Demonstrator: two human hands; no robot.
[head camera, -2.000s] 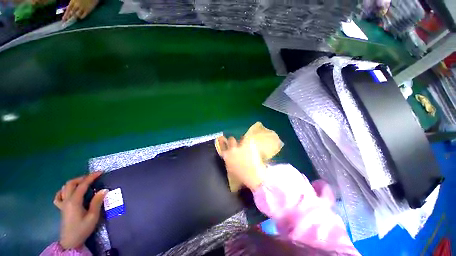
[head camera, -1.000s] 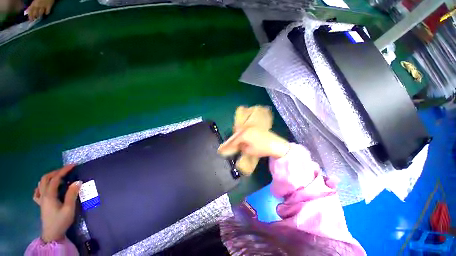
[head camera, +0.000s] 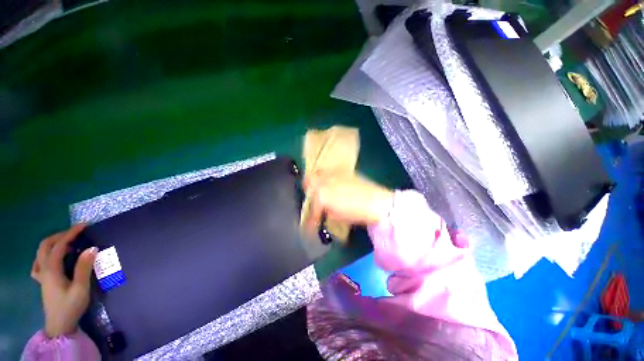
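Observation:
A black panel unit (head camera: 205, 247) lies smooth face up on a bubble wrap sheet (head camera: 247, 307). A white and blue product label (head camera: 109, 268) is near its left short edge. My left hand (head camera: 62, 278) holds that left edge, thumb on the face beside the label, other fingers at the far left corner. My right hand (head camera: 346, 201), blurred, holds a crumpled tan-yellow wiping cloth (head camera: 332, 151) at the right short edge. Small black corner fittings show at that edge, one just below my right hand.
A stack of panels (head camera: 526, 113) with bubble wrap between them leans at the right. Green bench surface (head camera: 176, 84) lies beyond the panel. Blue floor, a blue stool (head camera: 604, 335) and a red bundle (head camera: 616, 300) are at lower right. Another tan cloth (head camera: 582, 87) lies at upper right.
My right hand moved off the right edge with the cloth, then back against it. The panel and my left hand appear farther left in the view, which has shifted; the far hand has left the picture.

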